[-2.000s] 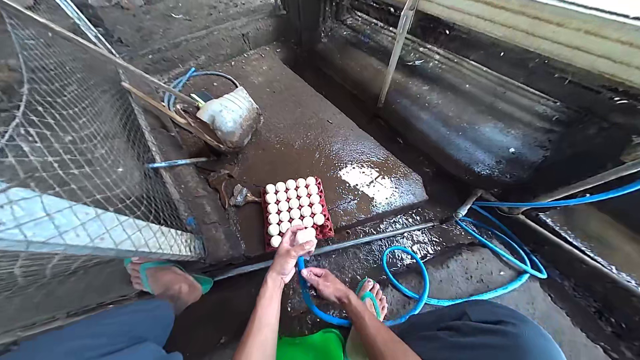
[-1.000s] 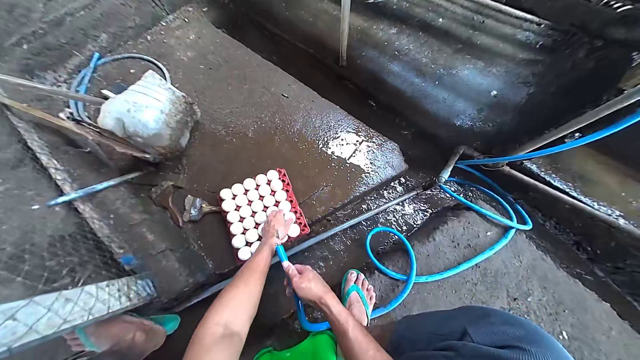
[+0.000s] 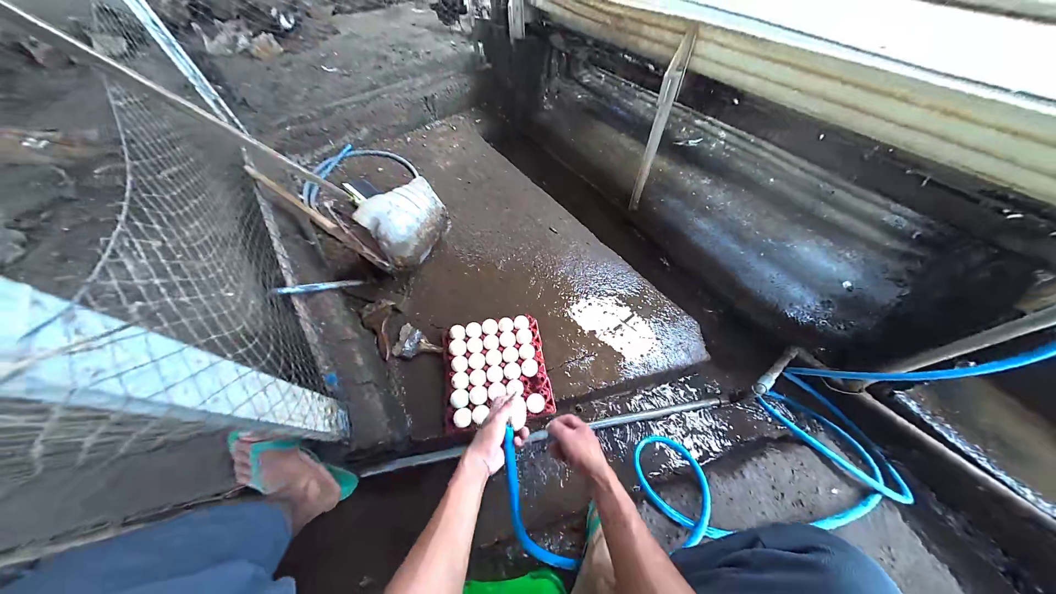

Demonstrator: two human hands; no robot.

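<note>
A red egg tray (image 3: 541,386) filled with white eggs (image 3: 492,358) rests on the wet concrete ledge in front of me; a few cells at its right side hold no egg. My left hand (image 3: 497,433) is at the tray's near edge, holding a white egg (image 3: 517,412) just above the end of a blue hose (image 3: 513,487). Whether its fingers also grip the hose is hard to tell. My right hand (image 3: 576,443) is just to the right, apart from the hose, its fingers curled; what may be inside them is hidden.
Coils of the blue hose (image 3: 708,495) lie on the floor at right beside a metal pipe (image 3: 775,373). A netted frame (image 3: 198,363) stands at left. A dirty white container (image 3: 404,221) sits beyond the tray. Something green (image 3: 520,582) is below my hands.
My right hand has come away from the hose, which it was touching in the earlier frames. My left hand, which was over the eggs one second ago, is now at the tray's near edge.
</note>
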